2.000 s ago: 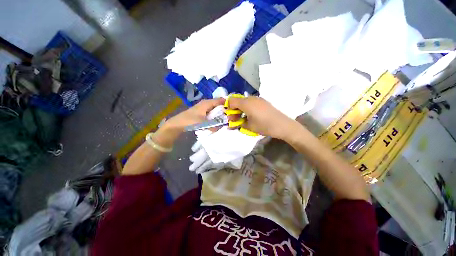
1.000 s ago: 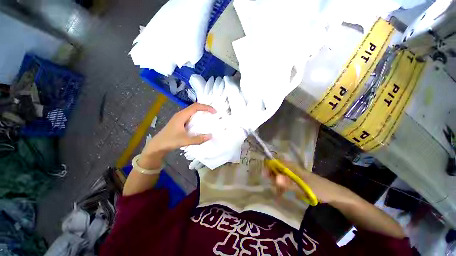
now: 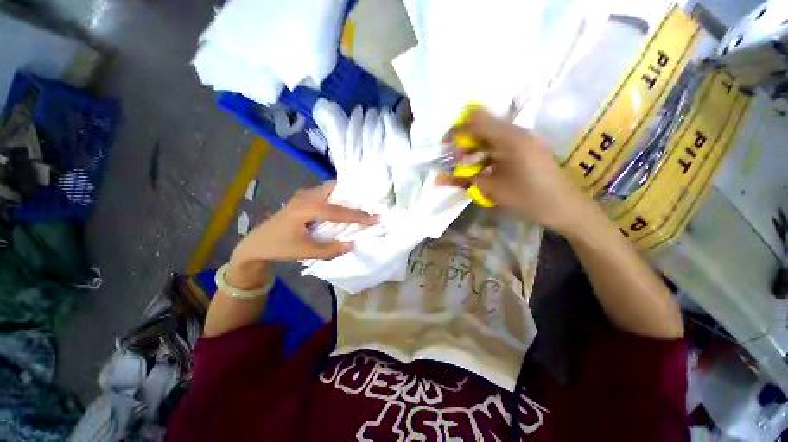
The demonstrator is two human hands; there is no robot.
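My left hand (image 3: 302, 226) grips a fanned bundle of white pieces (image 3: 363, 173) over my lap, fingers on top of the layers. My right hand (image 3: 510, 164) holds the yellow-handled scissors (image 3: 469, 154) at the right side of the bundle. The blades point left toward the white cloth and are blurred, so I cannot tell whether they are open. A joined run of white pieces (image 3: 484, 60) lies on the table edge and hangs down to the bundle. A tan apron (image 3: 449, 302) lies beneath.
A white stack (image 3: 268, 47) lies on a blue crate (image 3: 285, 129) beside the table. A "PIT"-taped tray (image 3: 678, 164) with metal bits sits on the pale table (image 3: 726, 268). Another blue crate (image 3: 73, 160) and cloth heaps are on the left floor.
The scissors in my right hand have swung up from low over the apron to the bundle's right edge. My left hand still grips the bundle, which is tilted and fanned differently.
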